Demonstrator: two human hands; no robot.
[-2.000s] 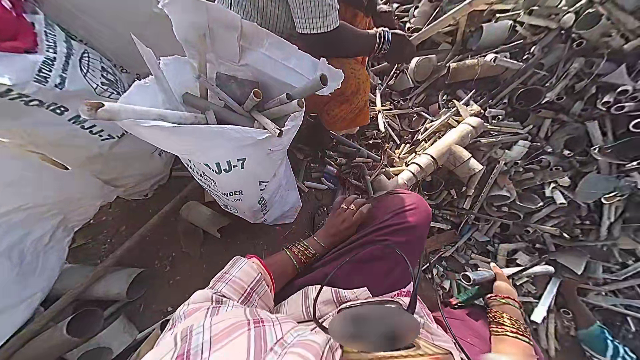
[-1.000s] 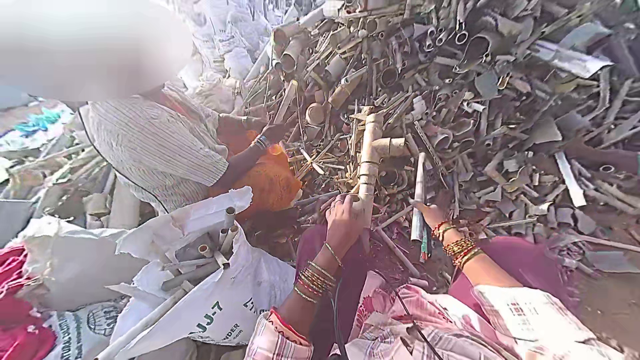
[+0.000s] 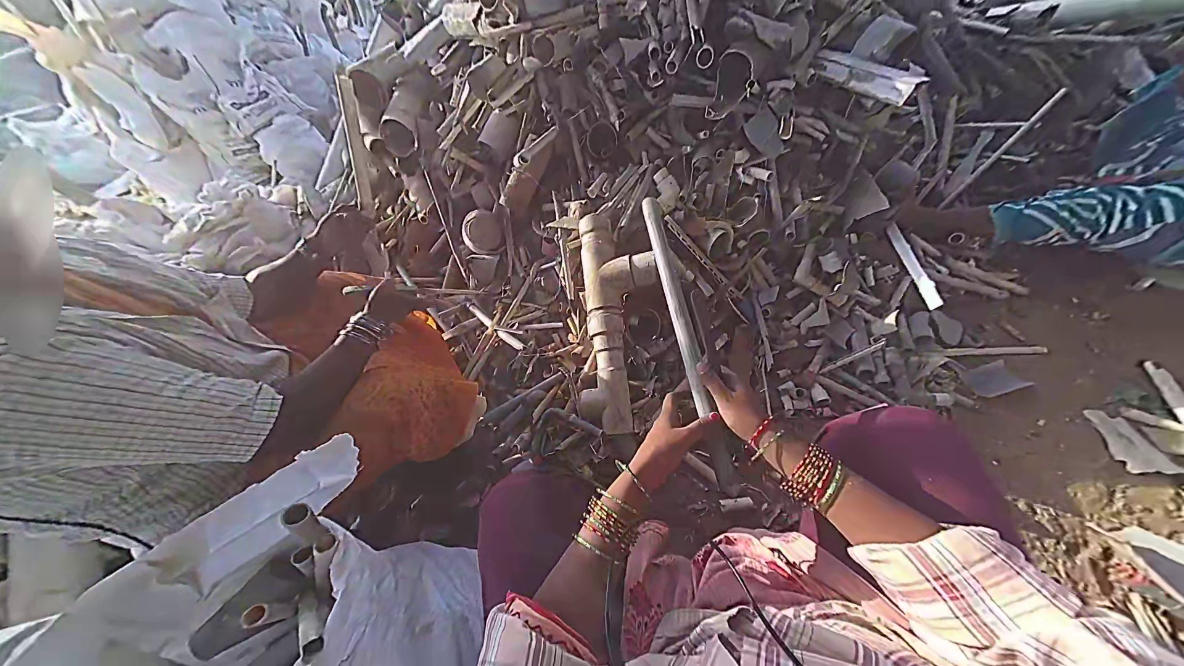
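A long grey plastic pipe [image 3: 673, 296] stands tilted in front of me, its lower end between my hands. My right hand [image 3: 731, 398] is closed around the pipe near that end. Beside it, my left hand [image 3: 671, 435] touches the pipe with its thumb and fingers; whether it grips is hard to tell. Just left of the pipe, a thick cream pipe assembly with joints and a side elbow [image 3: 606, 338] leans on the scrap heap. The lower end of what I hold is partly hidden by my fingers.
A heap of scrap pipes and fittings [image 3: 555, 102] spreads ahead. A co-worker in a striped shirt [image 3: 139, 388] sits at the left, hands at the heap. A white sack with pipe pieces [image 3: 398, 592] stands at the lower left. Another person's patterned clothing [image 3: 1091, 217] shows at the right.
The view has swung towards the heap. My left hand has left the cream pipe assembly, where it was one second ago, and is now beside my right hand at the grey pipe.
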